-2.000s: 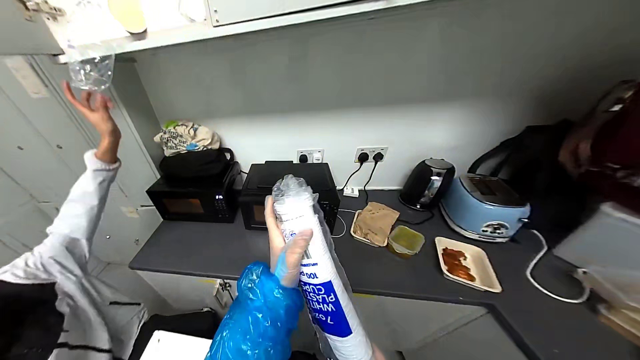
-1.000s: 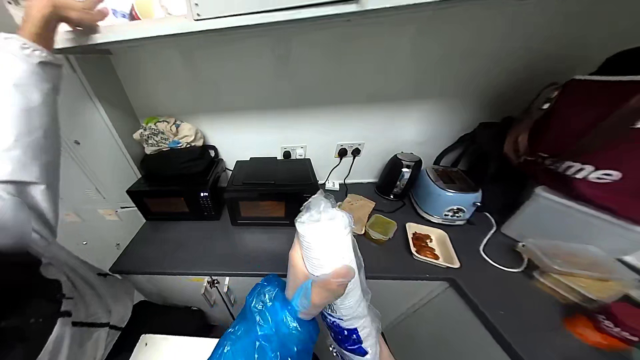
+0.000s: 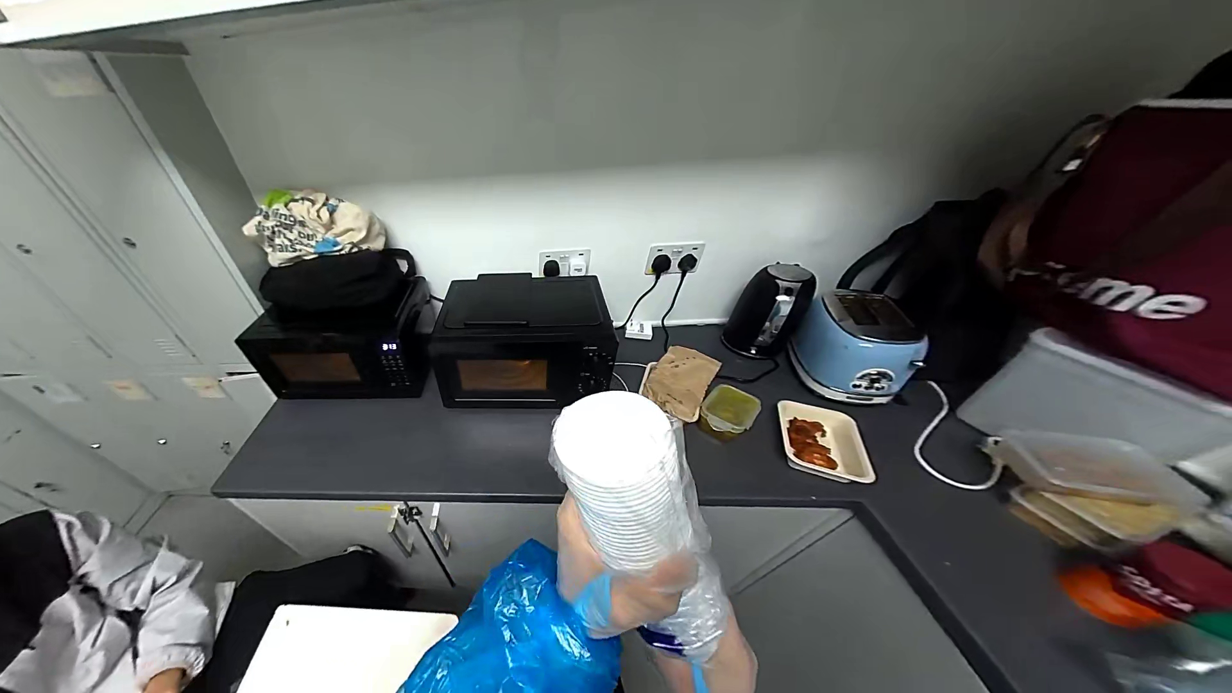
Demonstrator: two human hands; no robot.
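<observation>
A stack of white plastic cups in a clear plastic sleeve stands tilted in front of me, its upper end uncovered. My left hand, in a clear glove under a blue plastic sleeve cover, is wrapped around the stack. Lower down, my right hand holds the sleeved bottom part, mostly hidden by the stack and the frame edge. Behind the cups on the dark counter lie a brown paper napkin, a green-filled plastic tub and a tray of brown food.
Two black ovens stand back left; a black kettle and blue toaster are behind the tray. Plastic food containers and a maroon bag are right. Another person's sleeve and a white board are lower left.
The plastic sleeve no longer covers the cups' top end, as it did two seconds ago. The other person's raised arm has come down from the upper shelf to the lower left.
</observation>
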